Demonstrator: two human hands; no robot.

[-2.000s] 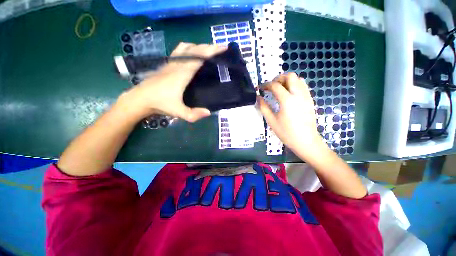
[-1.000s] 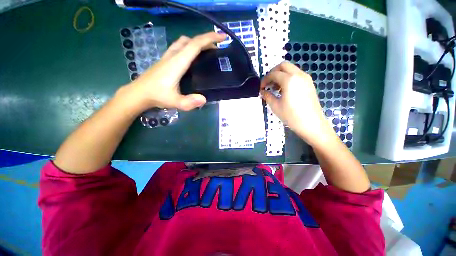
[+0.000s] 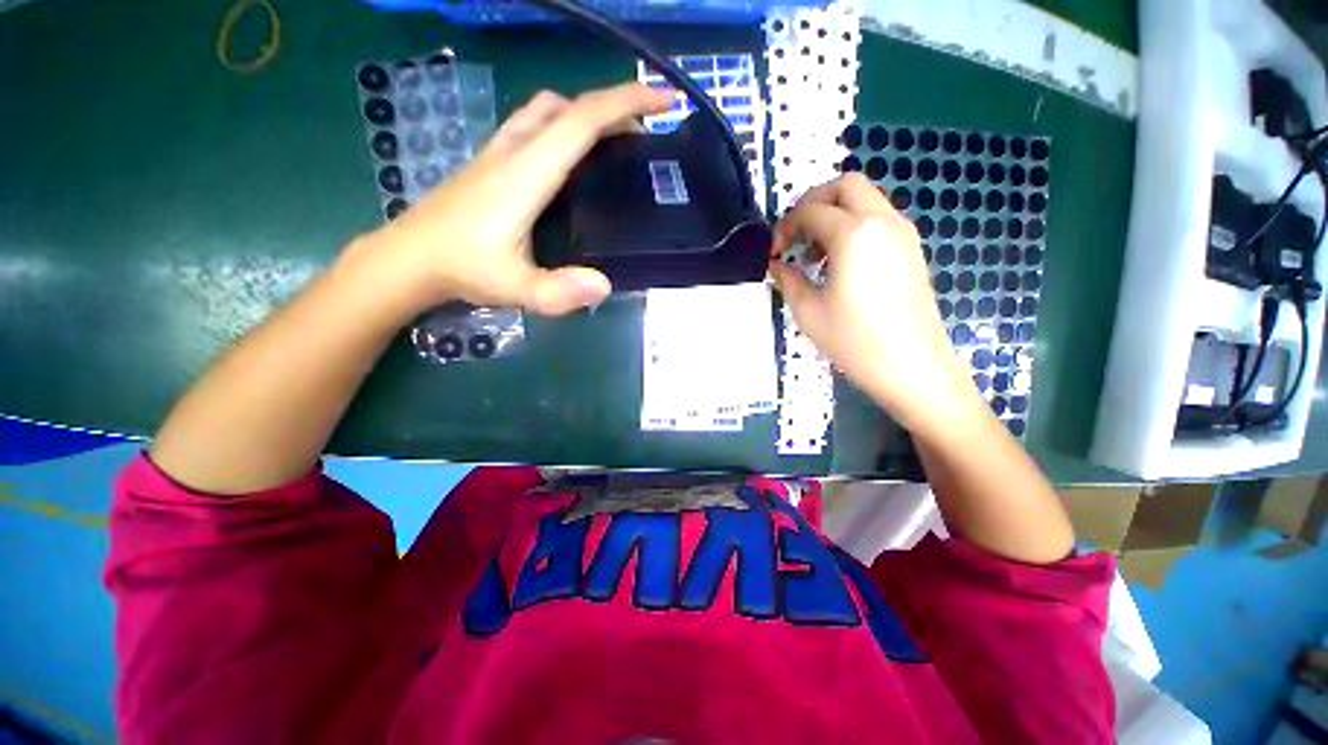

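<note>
A black device [image 3: 634, 204] with a small pale label on its upper face is tilted above the label sheets. Its thick black cable [image 3: 655, 56] curves up from its right end past the top edge. My left hand [image 3: 488, 211] holds the device from the left, fingers behind and thumb at the front edge. My right hand [image 3: 852, 277] is at the device's right end, thumb and forefinger pinched together with a tiny pale piece, perhaps a sticker, between them. The label sheets [image 3: 706, 357] are partly hidden under the device.
The dot sticker strip [image 3: 804, 393] and large pad sheet [image 3: 1005, 233] lie to the right. The small pad sheet [image 3: 423, 124] and rubber band [image 3: 248, 35] lie left. A foam tray [image 3: 1151, 335] with black units stands far right. A blue basket [image 3: 481, 12] is at the top.
The device has turned from a steeper tilt so its front edge faces me, and its cable has swung from the left to the top. Both hands have shifted slightly right since a second ago.
</note>
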